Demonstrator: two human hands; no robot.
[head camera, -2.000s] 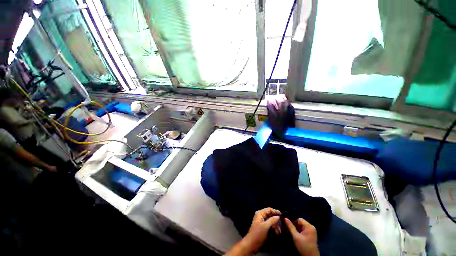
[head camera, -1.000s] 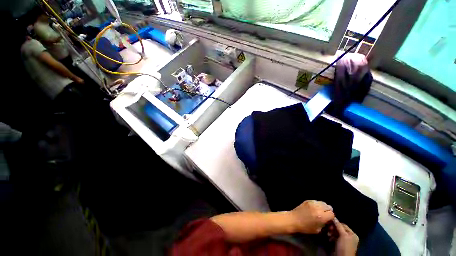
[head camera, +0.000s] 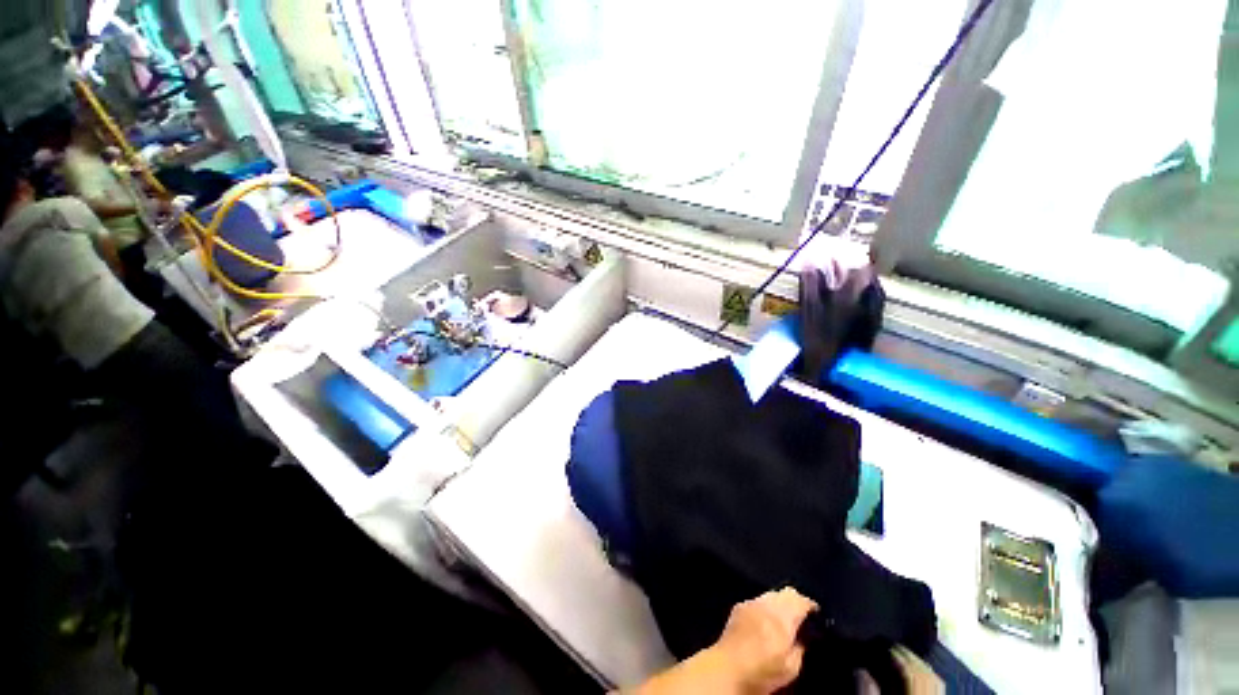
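Note:
A black garment (head camera: 741, 475) is drawn over a padded board with a rounded blue end (head camera: 595, 468) above the white table. My left hand (head camera: 768, 641) is closed on the near part of the black cloth at the bottom of the view. My right hand (head camera: 917, 673) is blurred and cut off by the bottom edge, just right of the left one. Dark cloth covers part of it, so its grip does not show clearly.
The white tabletop (head camera: 523, 523) bears a silver-framed metal plate (head camera: 1019, 584) and a small dark, greenish flat thing (head camera: 867, 498). A bright blue bar (head camera: 972, 414) runs behind. A black cable (head camera: 870, 170) hangs down. People (head camera: 75, 278) stand at far left.
The view has swung, and my dark red sleeve is out of sight. My hands, fingertips together before, are slightly farther apart, and dark cloth now partly covers the right hand. The garment stays on the board.

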